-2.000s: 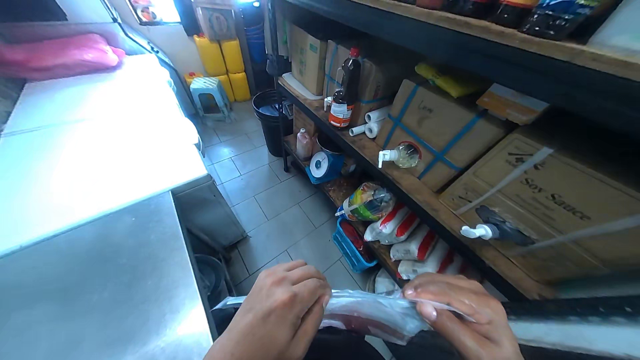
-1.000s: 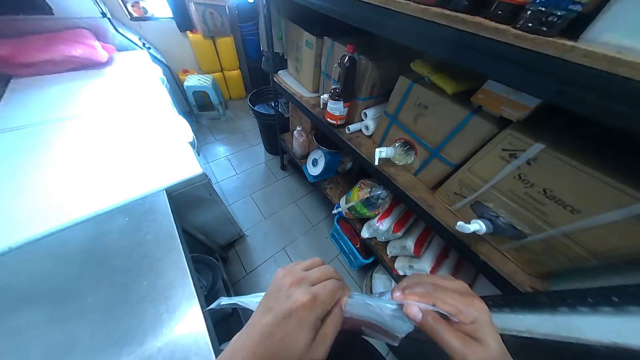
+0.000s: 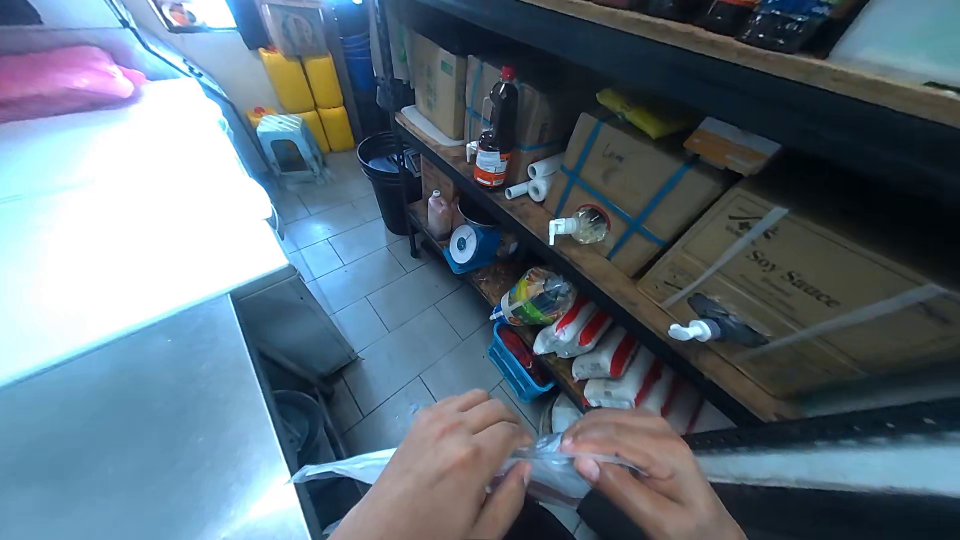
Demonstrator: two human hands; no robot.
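Note:
At the bottom centre, my left hand [image 3: 457, 465] pinches the top edge of a clear plastic bag [image 3: 551, 480]. Just to its right, my right hand [image 3: 637, 461] grips the same edge between thumb and fingers. The bag's loose end sticks out left of my left hand, over the edge of the steel table. Something dark reddish shows faintly inside the bag; its kind is not clear. The palms and the lower part of the bag are hidden.
A steel table [image 3: 135, 442] stands at left. On the right, a rack shelf holds a soy sauce carton [image 3: 810, 277], another carton [image 3: 622, 180] and a dark bottle [image 3: 496, 127]. Below are a dial scale [image 3: 472, 244], white-and-red packs [image 3: 607, 352] and a blue basket [image 3: 517, 367].
My left hand has shifted a little to the right along the bag, nearer my right hand. Both hands still hold the bag's edge.

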